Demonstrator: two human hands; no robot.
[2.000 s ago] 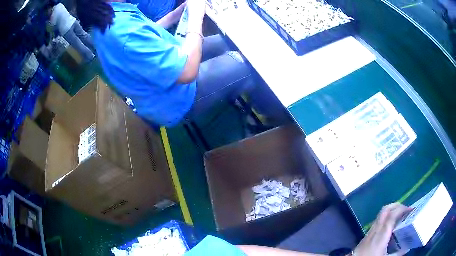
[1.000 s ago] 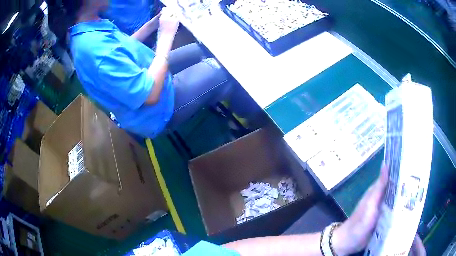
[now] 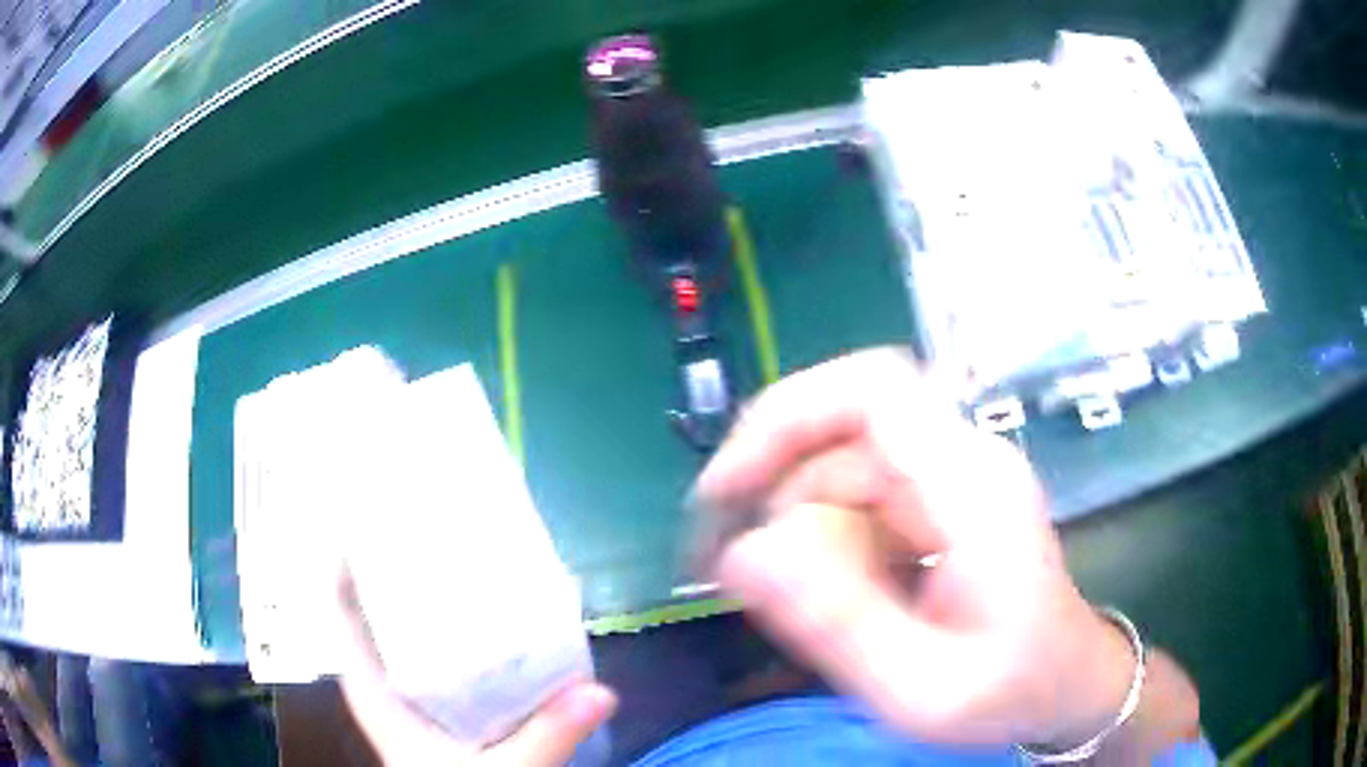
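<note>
A white carton (image 3: 472,547) stands out at lower left, held in my left hand (image 3: 450,734), with fingers around its lower end. The end nearest me faces the right hand. My right hand (image 3: 877,547) is raised right of the carton, blurred, fingers curled in and apart from the carton. A thin grey blur shows at its fingertips; I cannot tell whether it holds something. More white cartons (image 3: 278,525) lie flat on the green bench behind and left of the held one.
A black heat gun (image 3: 652,188) with a pink-purple end lies mid-bench. Overlapping white cartons (image 3: 1064,225) with tabs toward me lie at right. A parts tray (image 3: 108,450) and white sheet (image 3: 158,450) are far left. A metal rail (image 3: 405,232) runs behind; wooden slats (image 3: 1349,555) stand at far right.
The view has swung right, bringing the heat gun, right-hand carton stack and my curled right hand into view. The held carton is now lower left, with its near end toward me.
</note>
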